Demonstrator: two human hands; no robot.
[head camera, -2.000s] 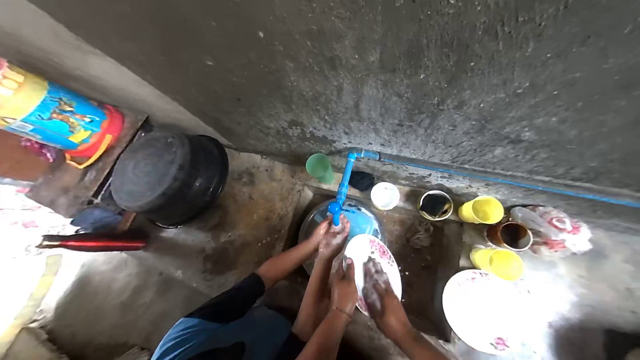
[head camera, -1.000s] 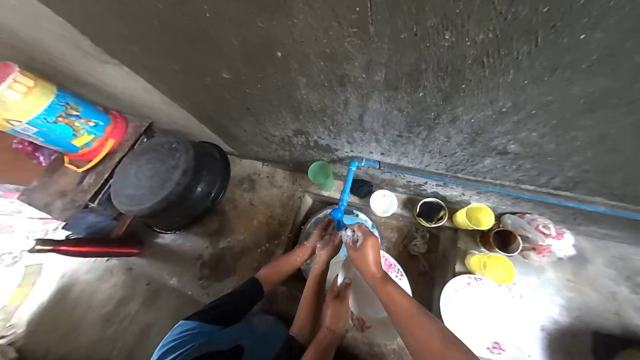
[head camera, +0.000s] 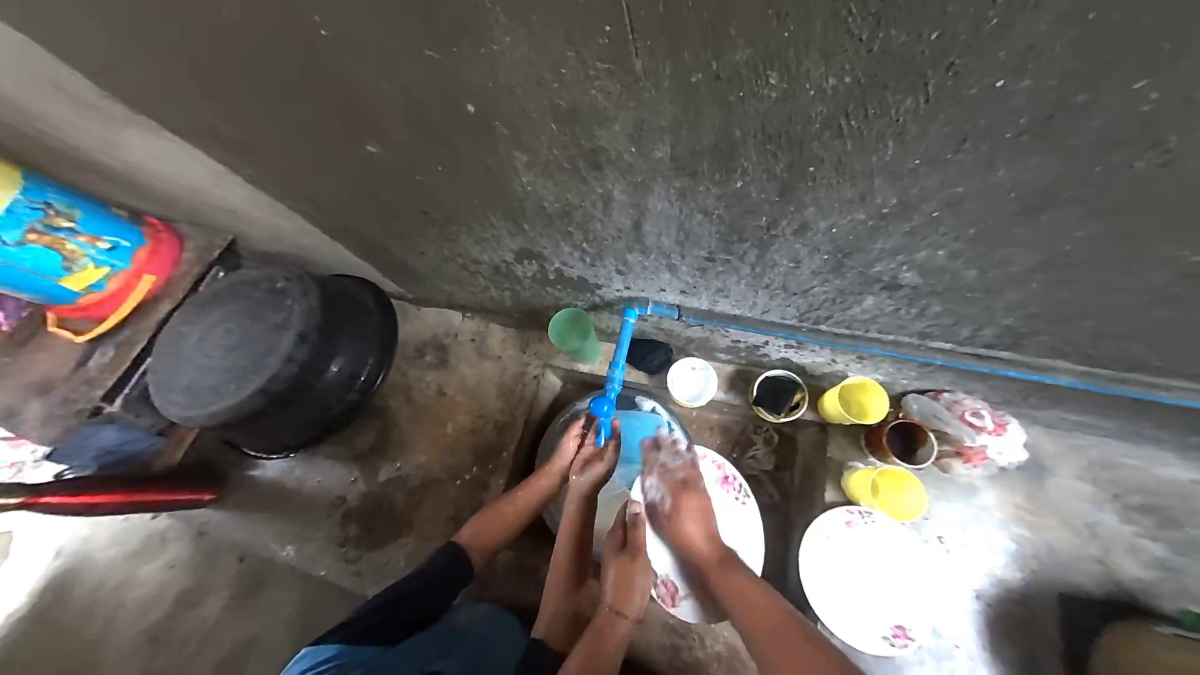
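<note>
My left hand (head camera: 626, 567) grips the left edge of a white plate with pink flowers (head camera: 733, 525), tilted over a metal basin (head camera: 560, 427). My right hand (head camera: 677, 497), wet with suds, lies over the plate's upper left part; what is in its palm is hidden. Just left of my hands, another person's two hands (head camera: 583, 455) are cupped together under the blue plastic tap (head camera: 603, 408). Something light blue (head camera: 640, 431) is in the basin behind my right hand.
Along the wall stand a green cup (head camera: 573, 330), a white tub (head camera: 692, 382), yellow cups (head camera: 855, 401) and a brown cup (head camera: 905, 442). A second flowered plate (head camera: 867, 581) lies at right. Left are a large black pot (head camera: 272, 356) and a colourful bucket (head camera: 75, 239).
My right hand has gone from beside the tap back down onto the plate. The plate shows more fully now. The other person's hands stay by the tap.
</note>
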